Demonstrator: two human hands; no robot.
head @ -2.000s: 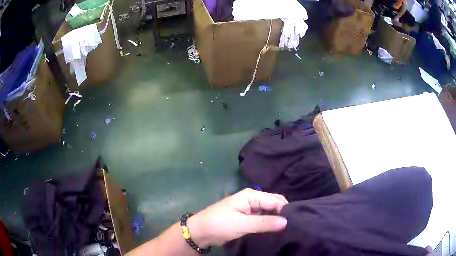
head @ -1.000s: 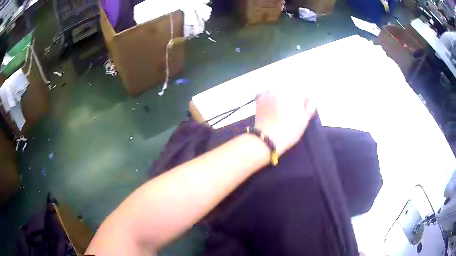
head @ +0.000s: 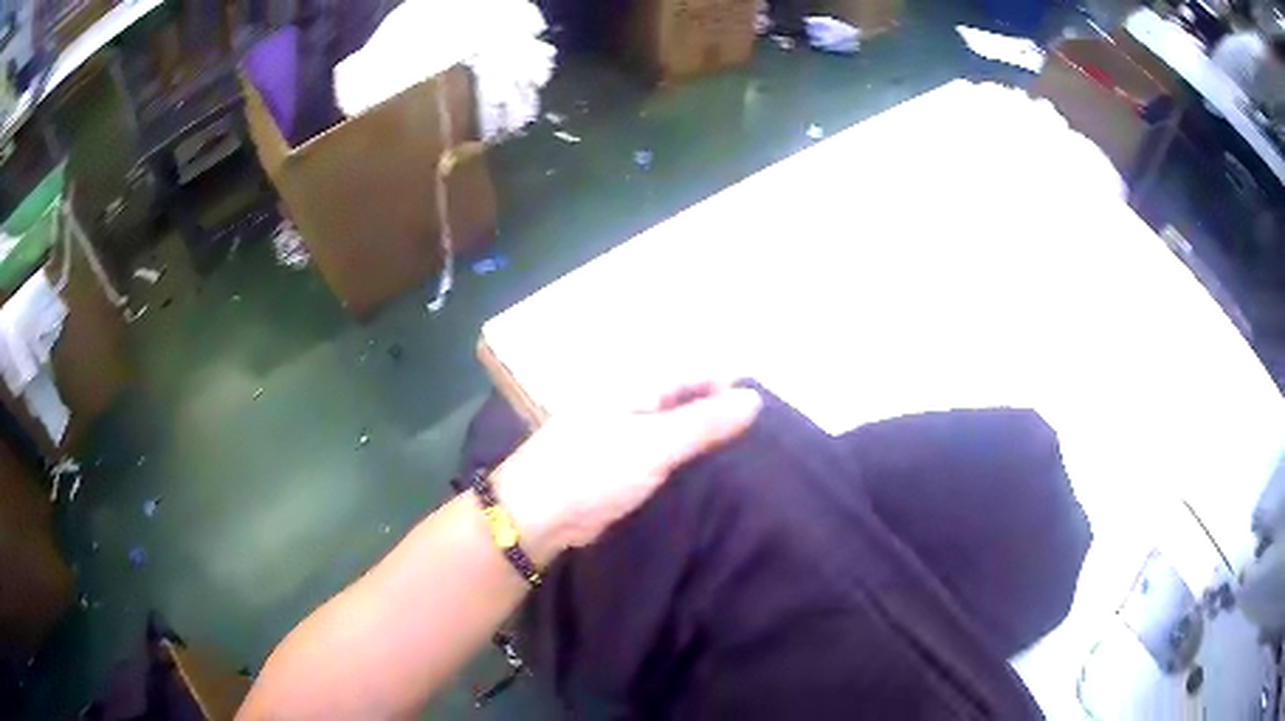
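A dark purple-brown garment piece (head: pixel 789 563) lies over the near edge of the white sewing table (head: pixel 846 254) and fills the lower middle of the view. My left hand (head: pixel 620 458), with a beaded bracelet at the wrist, holds the cloth's upper left edge between thumb and fingers near the table's left corner. Part of the cloth hangs below the table edge. The sewing machine bed with its shiny plate (head: pixel 1158 606) is at the lower right, partly cut off. My right hand is not in view.
A carton (head: pixel 381 183) with white cloth stands on the green floor beyond the table. Another carton (head: pixel 705 35) is farther back. White cloth hangs on a carton at the left (head: pixel 31 338). Part of a carton (head: pixel 205 683) shows at the lower left.
My view has swung right, bringing the table and machine bed in. My left hand reached over the table with the cloth, then came back left and nearer, holding its edge.
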